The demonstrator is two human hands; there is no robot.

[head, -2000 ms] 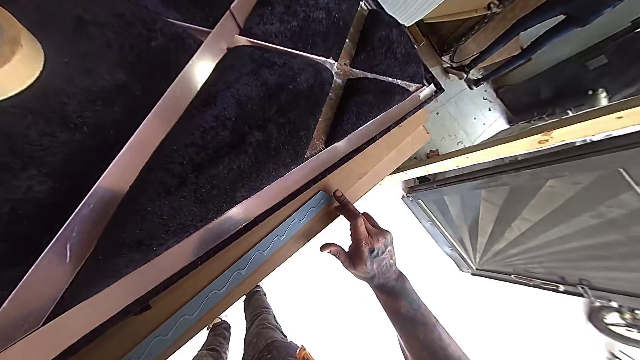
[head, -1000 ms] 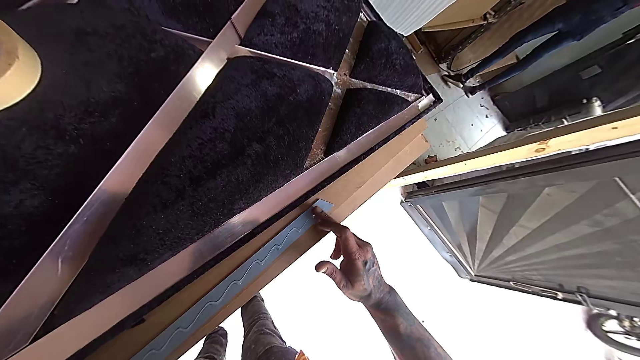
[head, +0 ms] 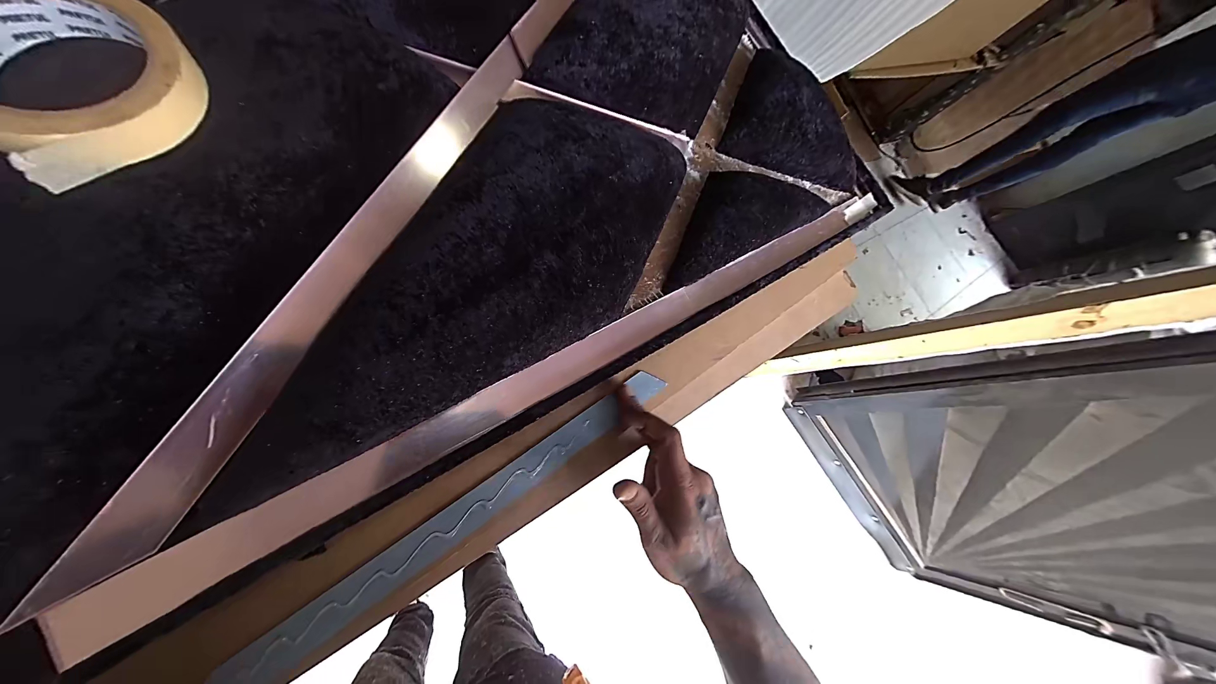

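My right hand has its index fingertip on the upper end of a blue-grey strip that carries a wavy line of clear glue-like material. The thumb stands apart, and nothing is held. The strip lies along wooden boards at the edge of a dark, velvety panel. Copper-coloured metal strips cross this panel, and another one runs along its edge. Near the panel's corner, brown grooves with whitish residue meet. My left hand is not seen.
A roll of masking tape rests on the panel at the upper left. To the right are a wooden beam and a grey metal panel with a ray pattern. A person's legs in blue trousers show at the upper right.
My right index fingertip has moved from the bare board just beyond the strip's upper end onto that end of the strip. The glue-like line there now looks smeared.
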